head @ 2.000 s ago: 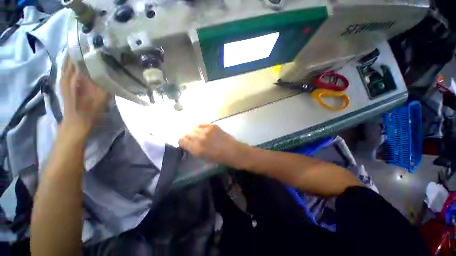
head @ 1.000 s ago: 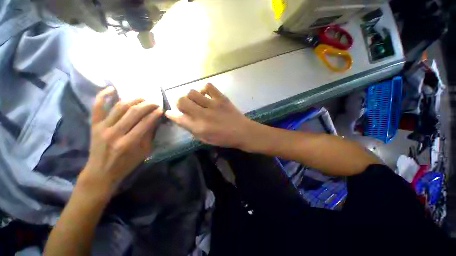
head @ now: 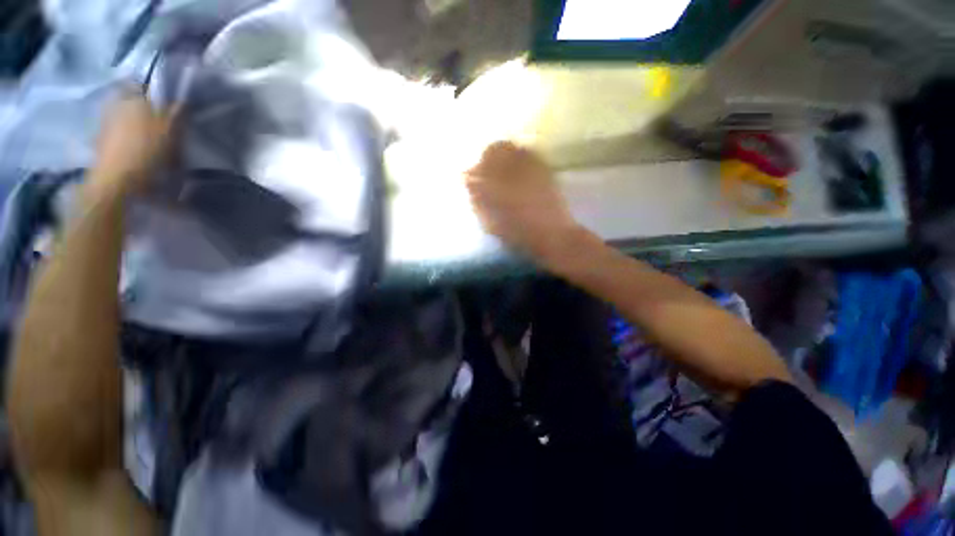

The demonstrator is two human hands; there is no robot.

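The light and dark grey garment cloth is bunched up at the left of the machine table and hangs over its front edge, blurred by motion. My left hand is at the upper left on the raised cloth, its fingers blurred and closed around a fold. My right hand is over the table just right of the lamp glare, fingers curled; whether it holds anything cannot be seen. The presser foot and needle are lost in the glare.
The sewing machine's green panel shows at the top. Scissors with red and orange handles lie on the table's right part, beside a dark green recess. A blue basket stands on the floor at right. Dark cloth lies near my lap.
My left hand has moved from beside my right hand to the upper left, and the cloth is lifted and bunched. The view has shifted, and my right hand is apart from the cloth edge.
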